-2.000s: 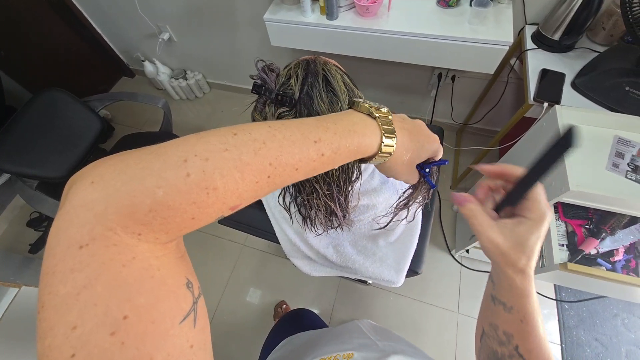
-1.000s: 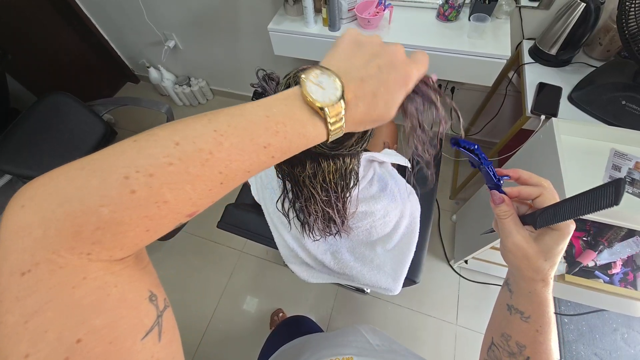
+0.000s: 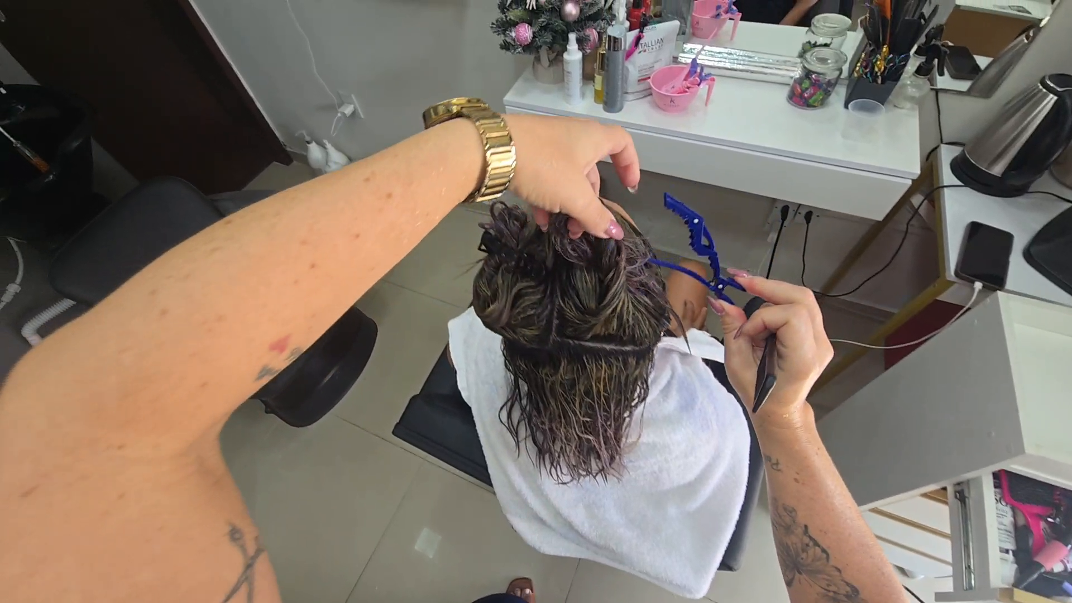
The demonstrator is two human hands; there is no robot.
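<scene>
Wet, streaked hair (image 3: 578, 410) of a seated person hangs over a white towel (image 3: 670, 502), its upper part parted and gathered up. My left hand (image 3: 578, 167), with a gold watch (image 3: 494, 151) at the wrist, holds a gathered section at the top of the head. At the right of the head, my right hand (image 3: 779, 343) pinches a blue hair clip (image 3: 699, 243) with its jaws spread, one jaw against the hair. A dark comb (image 3: 765, 373) is also held in the right hand, mostly hidden by the fingers. A dark clip (image 3: 486, 243) sits in the hair at the left.
Ahead stands a white counter (image 3: 754, 151) with a pink bowl (image 3: 674, 88), bottles and a glass jar (image 3: 815, 79). At right are a kettle (image 3: 1017, 134), a phone (image 3: 985, 254) with its cable and an open drawer (image 3: 971, 536). A black chair (image 3: 142, 243) is at left.
My left hand has moved the lifted hair from the right side onto the top of the head. My right hand has brought the blue clip to the head, its jaws now spread.
</scene>
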